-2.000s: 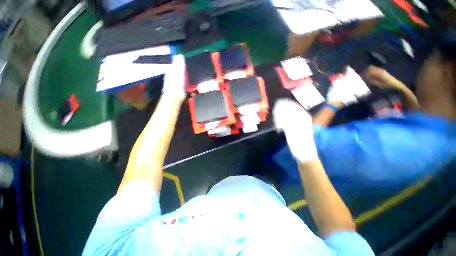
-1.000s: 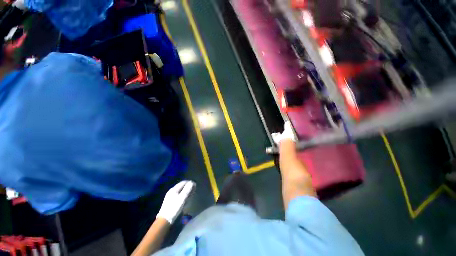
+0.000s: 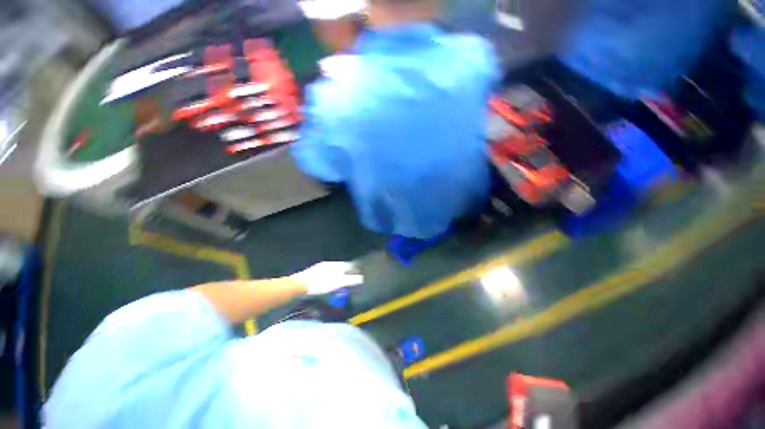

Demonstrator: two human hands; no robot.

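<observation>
My left hand [image 3: 329, 277], in a white glove, is held out over the floor in front of my body, blurred. It looks empty, with its fingers pointing right and slightly apart. A black unit in a red-orange holder [image 3: 520, 400] shows at the bottom edge, right of my body, partly cut off. I cannot see what supports it. My right hand is not visible. Stacks of red-orange holders [image 3: 264, 80] with pale labels stand on the workbench [image 3: 172, 172] at the upper left.
A person in a blue smock [image 3: 411, 126] is at the bench, ahead. More red-orange units [image 3: 528, 155] are in a dark area to their right, near a blue object [image 3: 642, 163]. Other blue smocks show at the upper right. Pink rack lining [image 3: 721, 390] shows lower right.
The view has swung from the pink-lined rack back towards the workbench. My right hand, earlier at the rack's edge, has left the picture. A red-orange unit now shows at the bottom right.
</observation>
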